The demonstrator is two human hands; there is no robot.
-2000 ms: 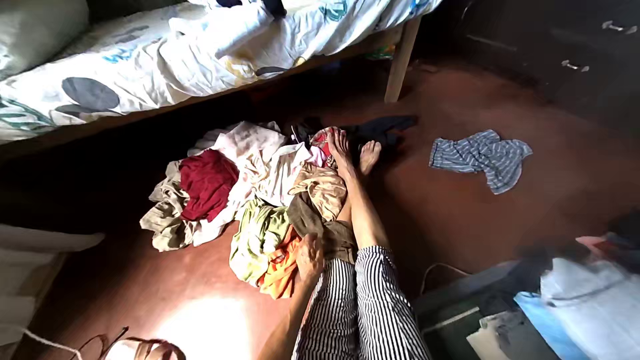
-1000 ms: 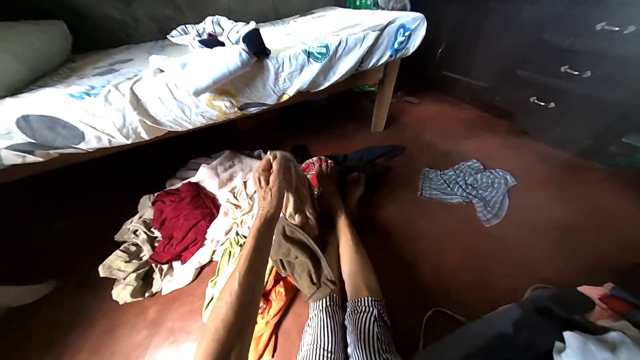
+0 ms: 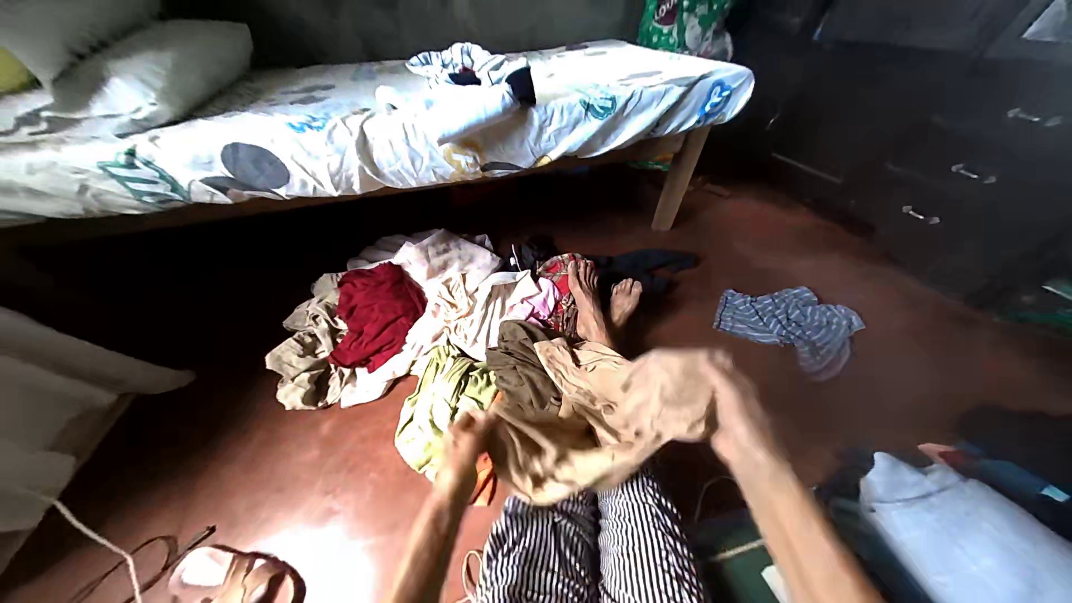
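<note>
A tan cloth garment (image 3: 586, 427) is stretched above my striped lap, between my two hands. My left hand (image 3: 469, 435) grips its left end, and my right hand (image 3: 724, 394) grips its raised right end; both are somewhat blurred. Beyond it, a brown garment (image 3: 523, 364) lies over my lower legs. To the left on the floor is a pile with a dark red cloth (image 3: 381, 314), a yellow-green garment (image 3: 444, 394), beige and white cloths (image 3: 456, 293), and a bit of orange cloth (image 3: 484, 479). Red patterned cloth (image 3: 561, 272) lies by my feet.
A bed with a printed sheet (image 3: 335, 151) spans the back, its wooden leg (image 3: 682, 180) right of my feet. A striped blue-grey garment (image 3: 787, 322) lies on the floor at right. Dark drawers (image 3: 938, 184) stand behind it. Light blue cloth (image 3: 955, 528) is at lower right, a sandal (image 3: 234, 578) at lower left.
The tan garment has moved from near my feet toward my lap. My right hand has come away from my feet and now holds its right end; my left hand has also drawn back.
</note>
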